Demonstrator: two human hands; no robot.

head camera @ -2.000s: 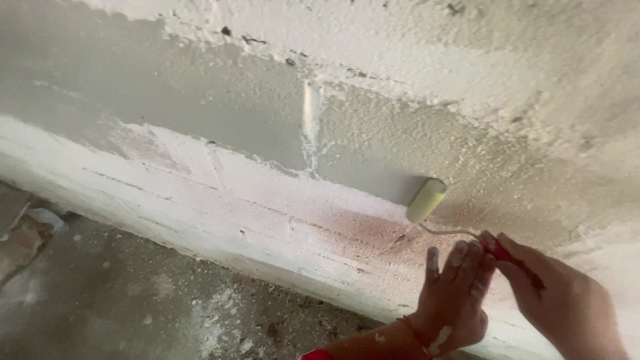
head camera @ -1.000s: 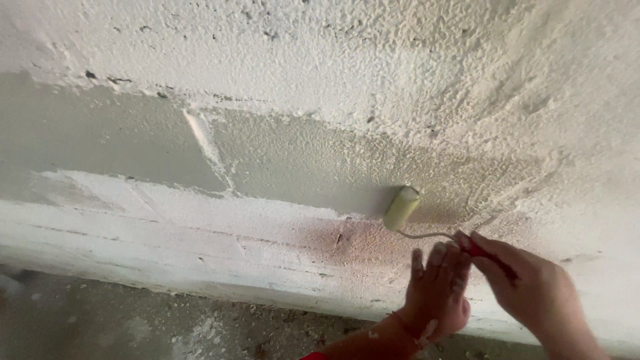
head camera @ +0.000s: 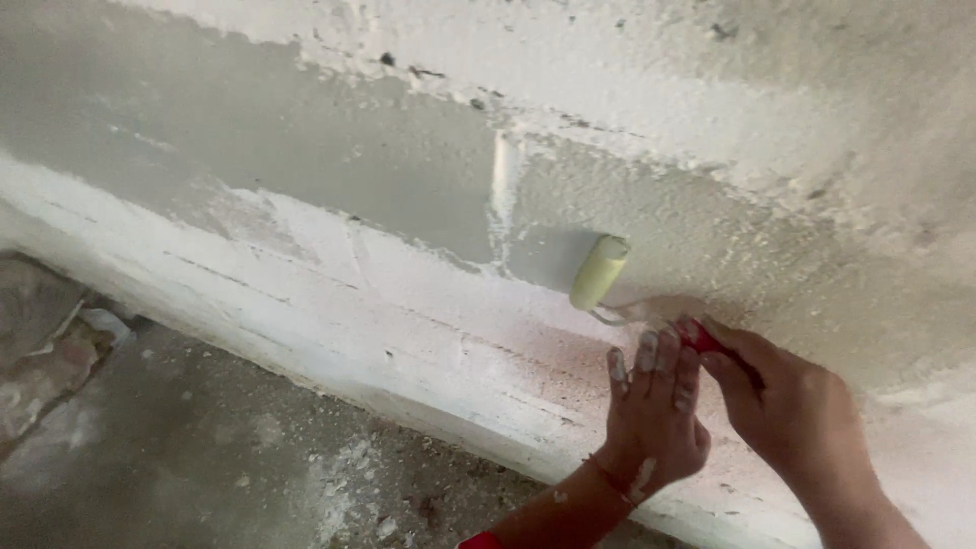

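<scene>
My right hand [head camera: 793,404] is closed on the red handle [head camera: 695,335] of a small paint roller. The pale yellow-green roller sleeve [head camera: 600,272] is at the wall, tilted, just right of a whitish vertical joint [head camera: 503,183]. A bent wire frame [head camera: 610,316] links sleeve and handle. My left hand [head camera: 656,412], spotted with paint, has its fingers stretched up by the front end of the handle; whether they grip it is hidden. Grey coating [head camera: 412,160] covers a band of the wall on both sides of the joint.
Rough whitish wall [head camera: 732,114] lies above the grey band, and whitish wall [head camera: 305,282] with thin cracks runs below it. The concrete floor [head camera: 229,442] bears pale splatters. At the far left some debris [head camera: 61,366] lies by the wall's foot.
The roller and both hands moved right, away from the whitish joint, then back left; the sleeve is now nearer the joint than in either earlier frame. The view has shifted.
</scene>
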